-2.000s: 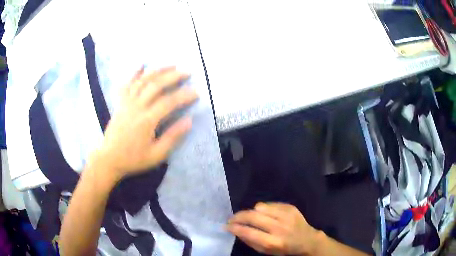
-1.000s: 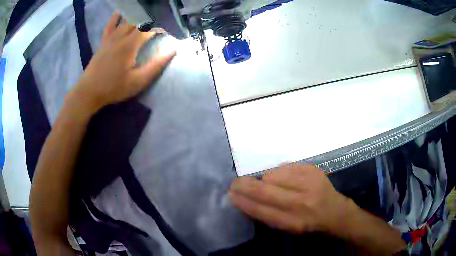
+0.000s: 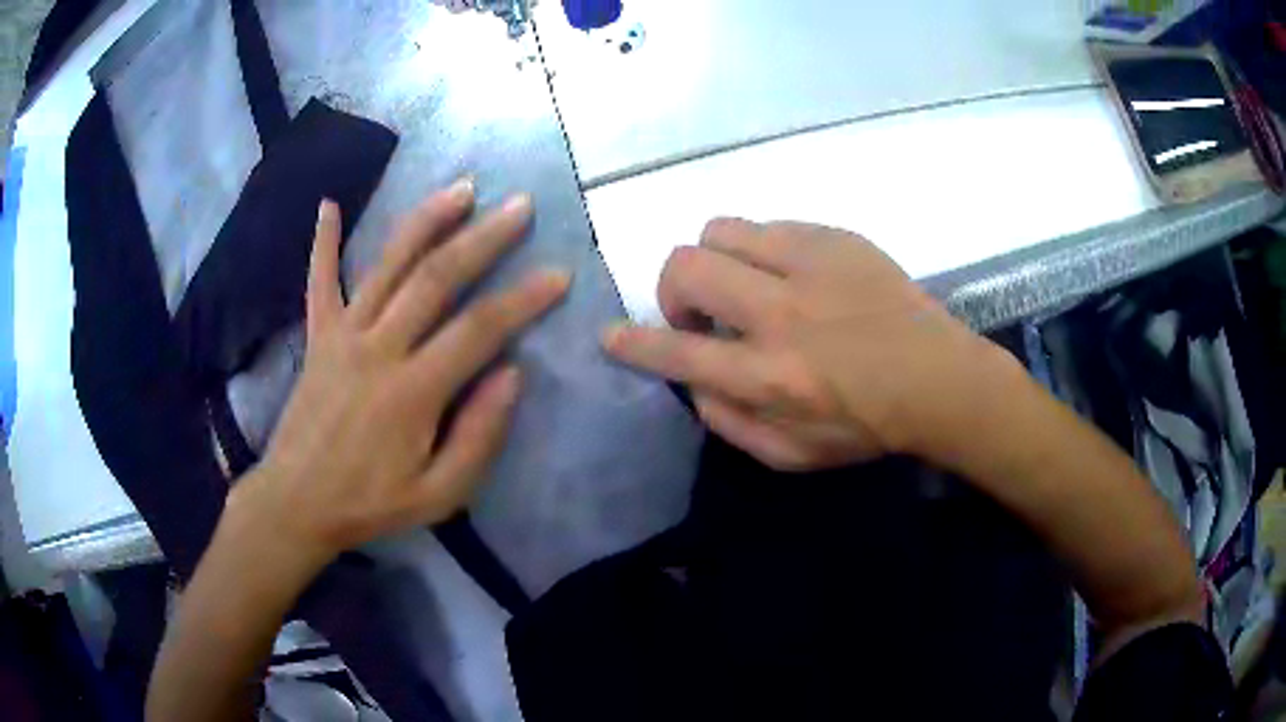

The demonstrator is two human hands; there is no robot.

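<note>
A garment panel (image 3: 592, 466), grey on the upper side with a thin dark right edge, lies on the white table and hangs over its front edge. Dark strips and a loose dark piece (image 3: 282, 212) lie on its left part. My left hand (image 3: 402, 367) rests flat on the grey cloth with fingers spread, holding nothing. My right hand (image 3: 811, 339) is at the panel's right edge, fingers curled, index fingertip and thumb at the edge. The presser foot area (image 3: 501, 14) shows at the top, cut off by the frame, over the far end of the panel.
A blue knob (image 3: 592, 11) is at the top edge. A dark screen in a pale frame (image 3: 1178, 120) lies at the right, beside red handles (image 3: 1259, 134). Ruler tape (image 3: 1072, 282) runs along the table's front edge. Grey and black cut pieces (image 3: 1178, 409) hang below at right.
My left hand has come down from near the needle to the middle of the panel. My right hand has moved up along the edge. The view has shifted, so the machine head is mostly out of frame.
</note>
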